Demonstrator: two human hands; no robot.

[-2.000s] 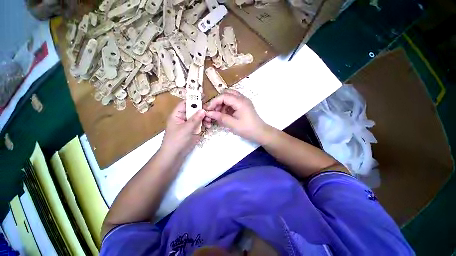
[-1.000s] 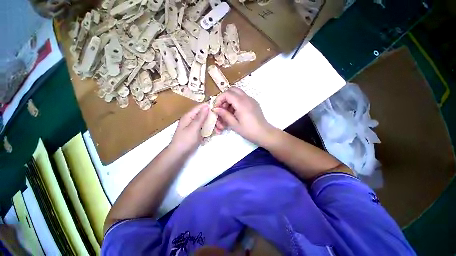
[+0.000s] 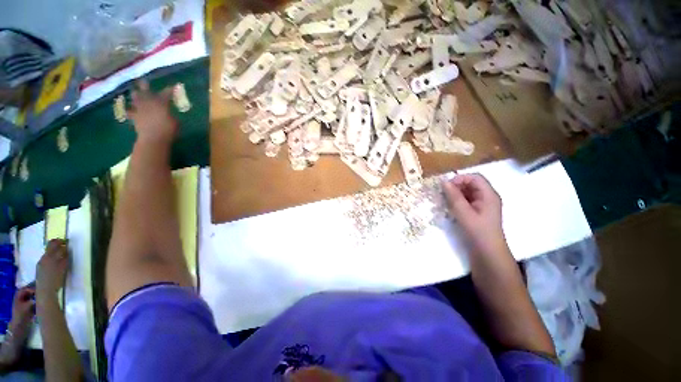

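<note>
My left hand (image 3: 154, 112) reaches far out over the green surface at the upper left. It is blurred, fingers apart, between two beige tabs, one to its right (image 3: 181, 98) and one to its left (image 3: 120, 109); it seems to hold nothing. My right hand (image 3: 472, 200) is at the right end of the small bits, fingers curled with fingertips together; whether a bit is between them is hidden. Tiny pinkish-tan bits (image 3: 396, 213) are scattered on the white sheet (image 3: 291, 257). A large heap of beige holed tabs (image 3: 358, 112) lies on brown cardboard (image 3: 246, 190).
Yellow and white boards (image 3: 187, 216) stand at the left. Another person's hands (image 3: 52, 265) show at the lower left. A clear plastic bag of tabs (image 3: 597, 60) is at the upper right. A carton (image 3: 635, 298) with white plastic (image 3: 560, 291) is at the lower right.
The view has turned left. My hands have parted; my left hand has moved out to the green surface, and the tab is no longer between them. Another person's hands now show.
</note>
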